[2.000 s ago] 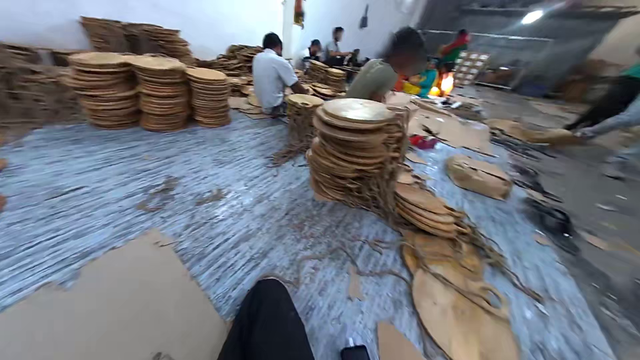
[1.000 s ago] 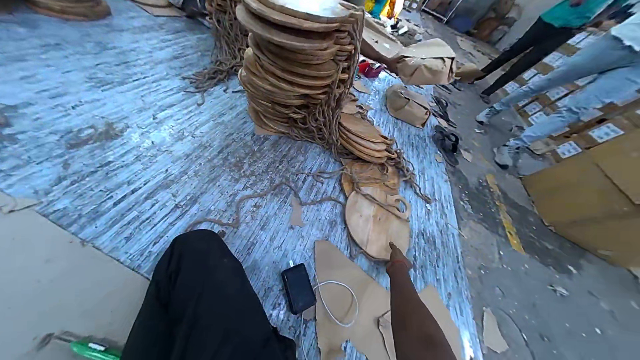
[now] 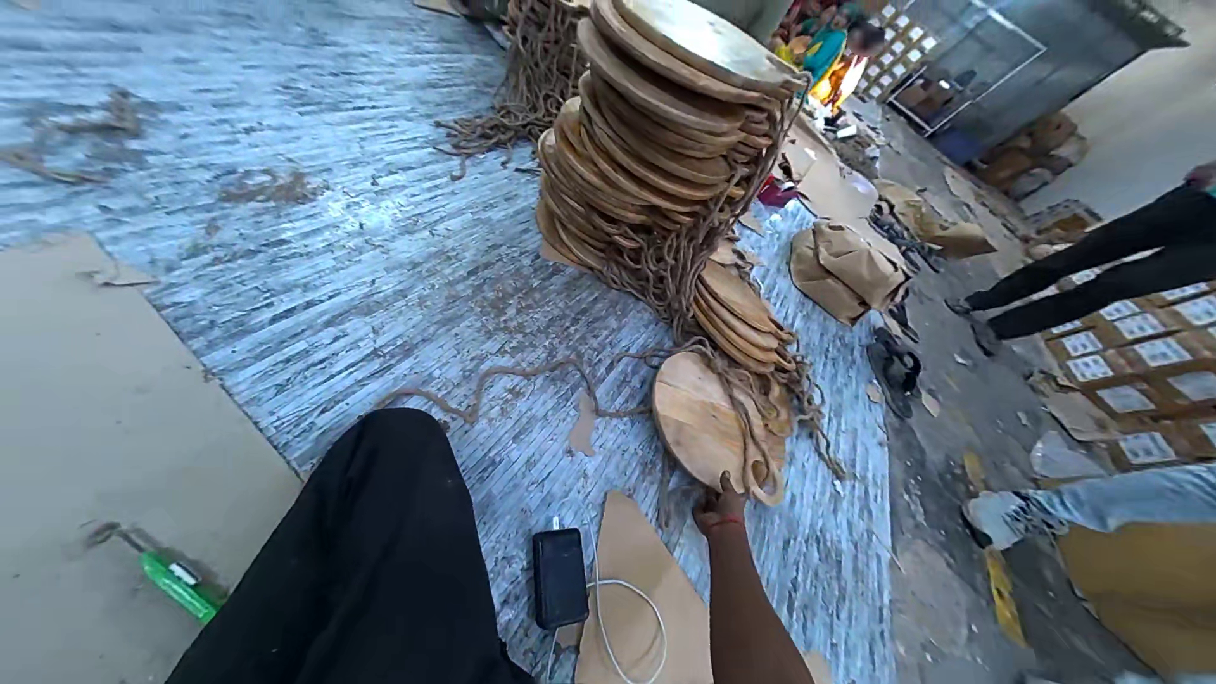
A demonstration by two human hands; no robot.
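Note:
My right hand (image 3: 722, 508), a red thread at its wrist, grips the near edge of a round wooden board (image 3: 703, 418). Brown rope (image 3: 750, 427) lies across that board, and a wooden ring-shaped handle shows at its lower right. Beyond it several more round boards (image 3: 736, 313) lean in a slanted row against a tall stack of round wooden boards (image 3: 655, 133) with rope hanging down its side. A length of rope trails left over the floor sheet. My left hand is out of the picture.
A black power bank (image 3: 560, 579) with a white cable lies by my knee on the right, beside cut cardboard (image 3: 641, 589). A green-handled tool (image 3: 180, 587) rests on cardboard at left. Paper-wrapped bundle (image 3: 845, 271), sandals (image 3: 893, 370), stacked cartons (image 3: 1130, 361) and standing people's legs are to the right.
My right hand, out of view two seconds ago, has come in and reached the round board, which is now tilted up in its grip. The view has swung down and right.

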